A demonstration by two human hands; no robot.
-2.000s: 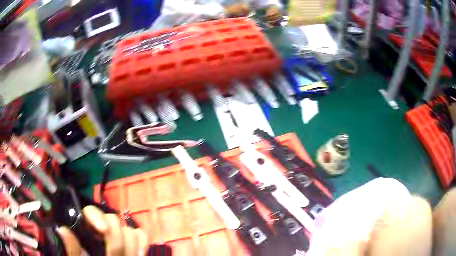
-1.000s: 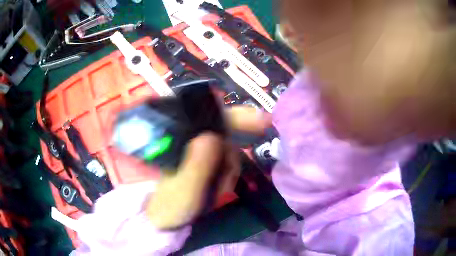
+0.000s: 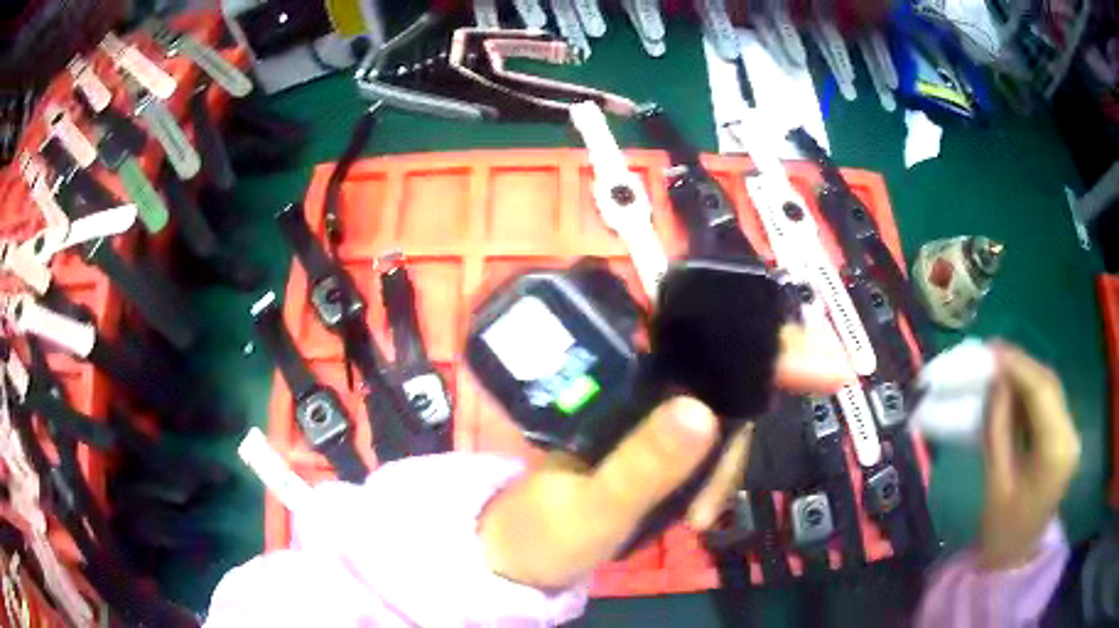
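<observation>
My left hand [image 3: 601, 503] is over the middle of the red compartment tray [image 3: 423, 209]. It holds two black smartwatches side by side. The left watch [image 3: 552, 362] has a lit screen with a white block above a green button. The other watch [image 3: 718, 331] has a dark screen. My right hand [image 3: 1031, 429] is off the tray's right edge, slightly blurred, and holds a crumpled white cloth or paper piece [image 3: 957, 390] between its fingers. Black watches and white watches [image 3: 622, 196] lie face down on the tray, mostly on its right side, with several more at the left.
A solvent bottle [image 3: 955, 282] stands right of the tray, beyond my right hand. A metal strap holder [image 3: 491, 80] is past the tray's far edge. A white sheet [image 3: 785, 104] and a blue bin [image 3: 935, 74] are beyond. Racked watches with hanging straps [image 3: 123, 233] stand at left.
The view has shifted. My left hand still holds the watches, now seen more sharply. My right hand, previously a blurred arm across the upper right, is now beside the tray with the white piece.
</observation>
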